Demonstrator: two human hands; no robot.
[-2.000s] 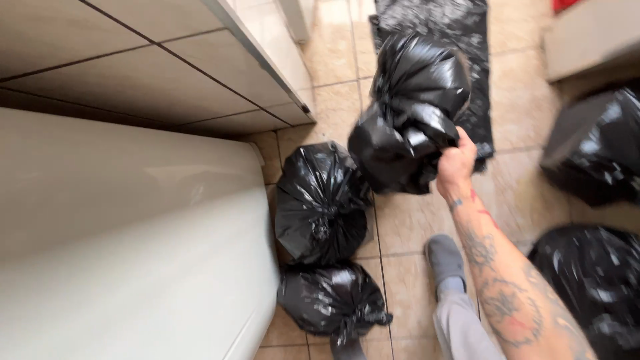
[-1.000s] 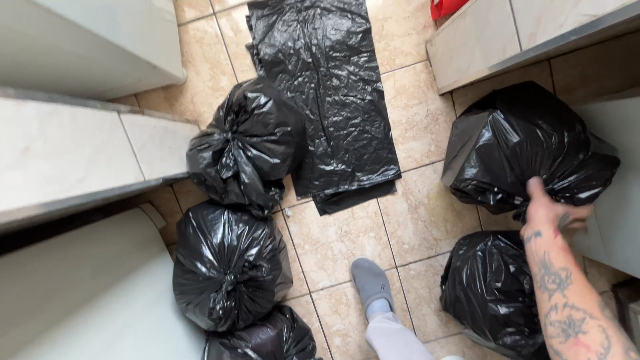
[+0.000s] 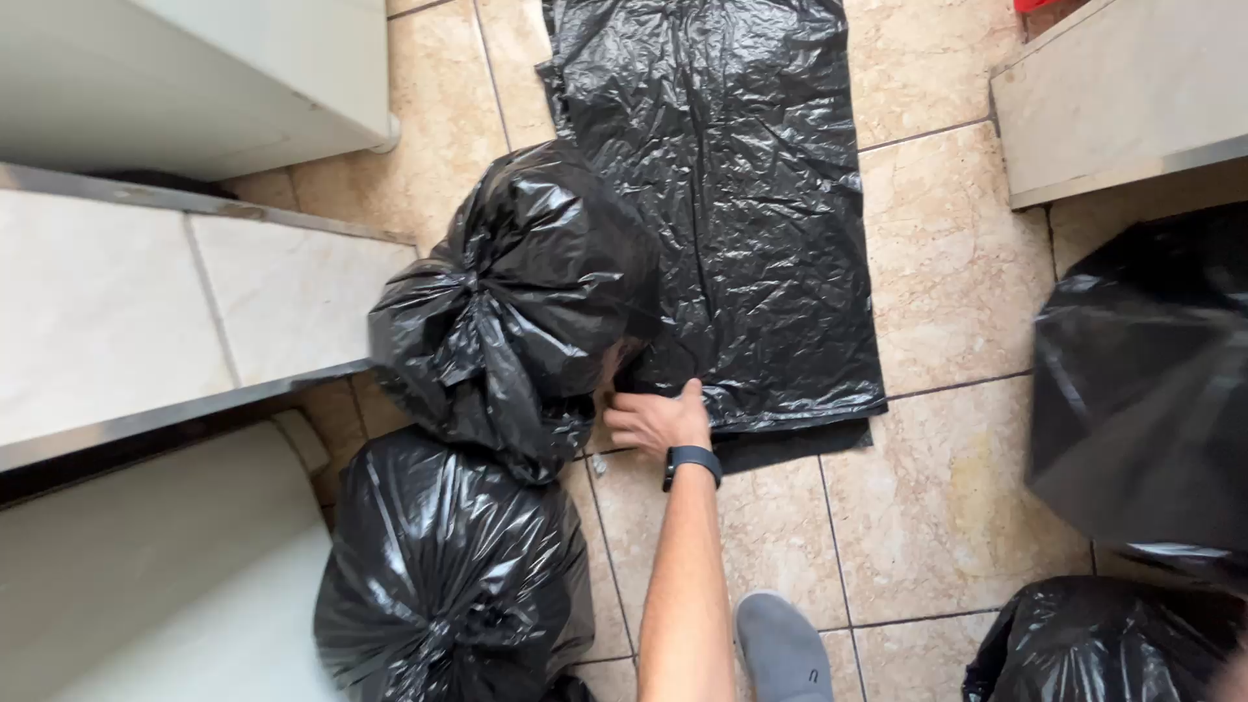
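Observation:
My left hand [image 3: 658,419], with a dark watch on its wrist, reaches to the lower left corner of a flat, wrinkled black plastic bag [image 3: 751,224] on the floor. Its thumb stands apart from the fingers, and no firm grip shows. Just left of the fingertips is a filled, knotted black garbage bag [image 3: 556,263]. Below that bag lies another knotted garbage bag [image 3: 448,575]. A blurred patch of skin at the lower right corner may be my right hand [image 3: 1230,678]; its fingers cannot be made out.
At the right edge are two more filled black bags [image 3: 1141,390] [image 3: 1092,643]. Tiled ledges stand at the left [image 3: 107,292] and upper right [image 3: 1121,97]. White appliance-like bodies [image 3: 234,68] [image 3: 146,585] border the left side. My foot in a grey clog [image 3: 780,648] is on the tiled floor.
My left hand has come into view at the flat bag. My tattooed right forearm, over the right-hand bags a second ago, has left most of the view.

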